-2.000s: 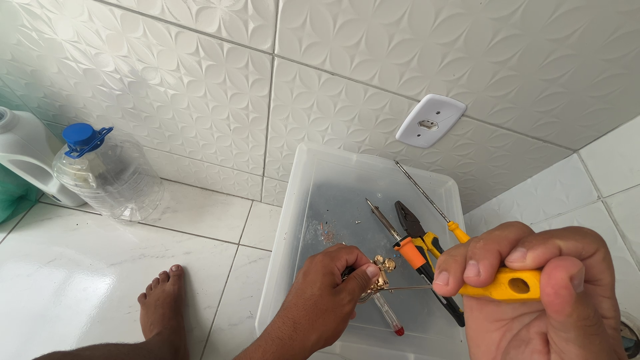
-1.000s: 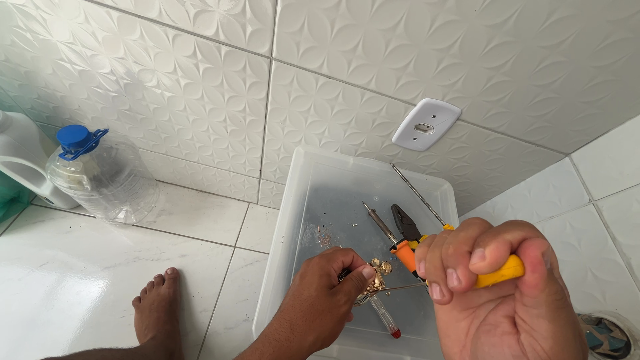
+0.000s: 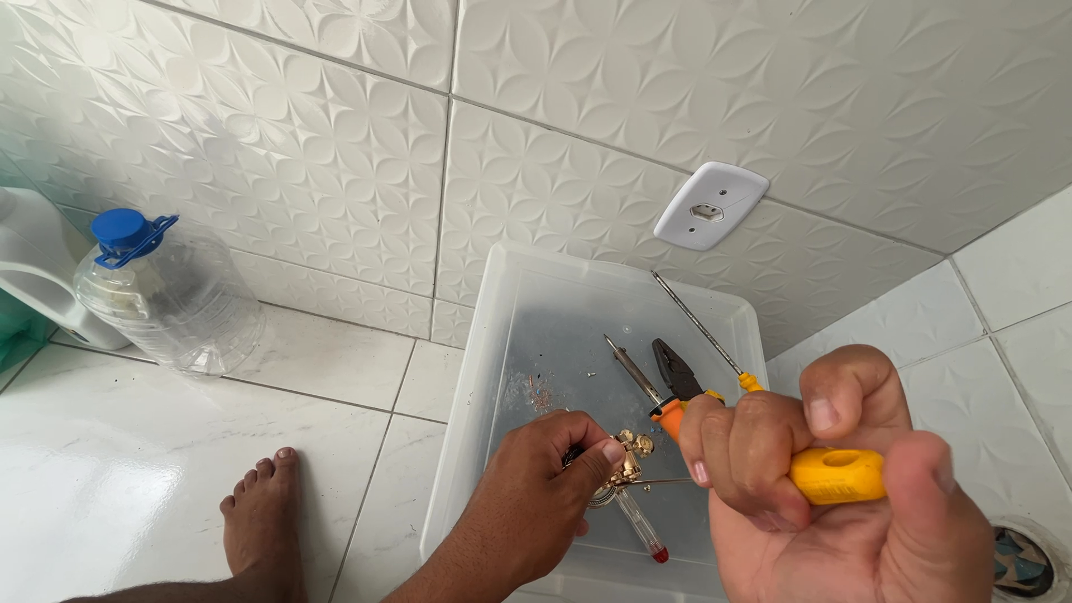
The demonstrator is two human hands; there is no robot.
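Note:
My left hand (image 3: 544, 486) pinches a gold-coloured metal part (image 3: 630, 456) over the translucent plastic tub lid or tray (image 3: 469, 402). In my right hand (image 3: 837, 469) is a screwdriver with a yellow handle (image 3: 837, 476); its thin shaft (image 3: 662, 481) reaches the gold-coloured part, though the exact contact point is too small to tell. Below that part lies a clear tube-like tool with a red end (image 3: 641, 523). Beyond my right fingers are a soldering iron with an orange grip (image 3: 641, 377), pliers with black jaws (image 3: 677, 368) and a second yellow-handled screwdriver (image 3: 699, 322).
A clear plastic bottle with a blue cap (image 3: 167, 293) and a white plastic jug (image 3: 50, 260) stand at the left. My bare foot (image 3: 264, 519) is on the tiled floor. A white wall socket (image 3: 712, 206) sits above the plastic container. A round drain (image 3: 1022, 561) shows at lower right.
The fingers of my right hand have shifted on the yellow handle: they were curled over it a second ago, and now the index finger and thumb are apart. My left hand has stayed at the gold-coloured part.

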